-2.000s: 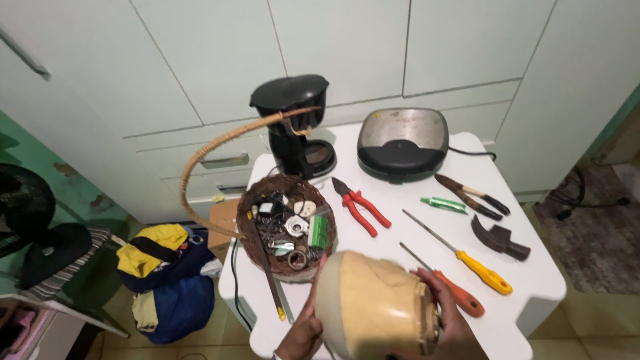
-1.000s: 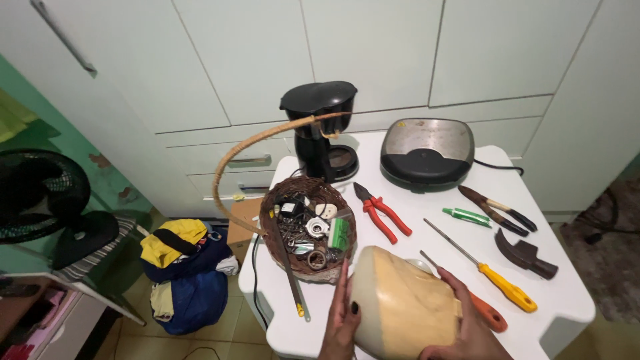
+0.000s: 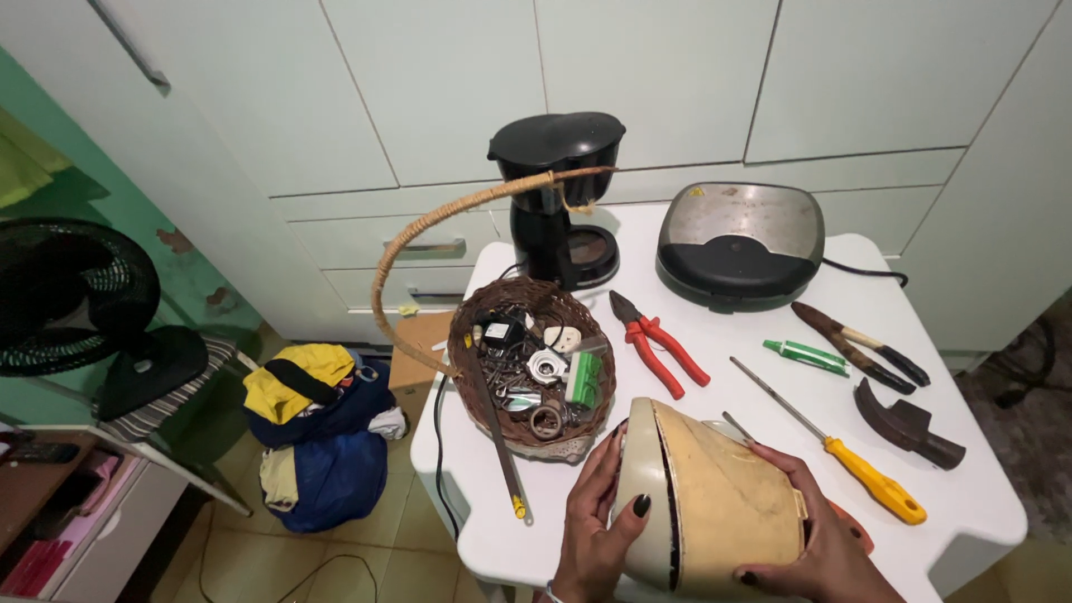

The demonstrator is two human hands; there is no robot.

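Observation:
A yellowed plastic appliance housing (image 3: 729, 502) with a greyish-cream end is held between my two hands over the table's front edge. My left hand (image 3: 599, 519) presses on the greyish end, thumb on top. My right hand (image 3: 816, 536) grips the yellowed part at its right side. A dark gap runs along the seam between the two parts. Partly hidden behind the housing and my right hand lies an orange-handled screwdriver (image 3: 852, 528). Red-handled pliers (image 3: 657, 343) lie beyond the housing, and a yellow-handled screwdriver (image 3: 871, 477) lies to its right.
A wicker basket (image 3: 605, 402) of screws and small parts, a hacksaw blade (image 3: 502, 452) leaning on it, stands left on the white table (image 3: 963, 536). Behind are a black coffee maker (image 3: 544, 201) and a sandwich maker (image 3: 741, 243). Right lie a green tube (image 3: 808, 358), cutters (image 3: 863, 347) and a hammer head (image 3: 909, 427).
The housing has turned in my hands, and a dark gap along its seam now shows. My left thumb now lies over the greyish end. The view has shifted somewhat.

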